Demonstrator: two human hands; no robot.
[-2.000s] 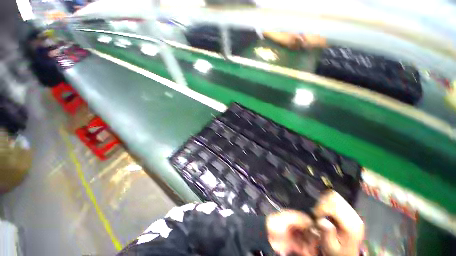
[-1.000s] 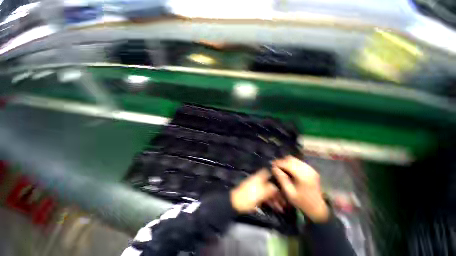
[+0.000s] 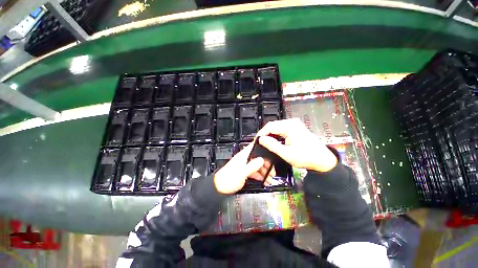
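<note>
My left hand [image 3: 236, 170] and my right hand [image 3: 299, 144] are together over the right end of the blister tray. They hold a small black part [image 3: 263, 153] between their fingers, tilted. The fingers hide some of its outline. The black blister tray [image 3: 99, 191] lies below, with three rows of rectangular pockets. Dark parts show in many pockets, and some pockets in the front row show pale glare. Small yellowish bits lie near the back right pockets.
A work mat with red printed letters [image 3: 327, 118] lies right of and in front of the tray. A tall stack of black blister trays [image 3: 437, 120] stands at the right. A green belt [image 3: 325, 39] runs behind. Red stools [image 3: 34, 238] show at lower left. Pale bits dot the bench.
The view has turned right and down, bringing the tray stack into sight. The picture is sharper. Both hands are still together over the tray's right end, now with the black part visible between them.
</note>
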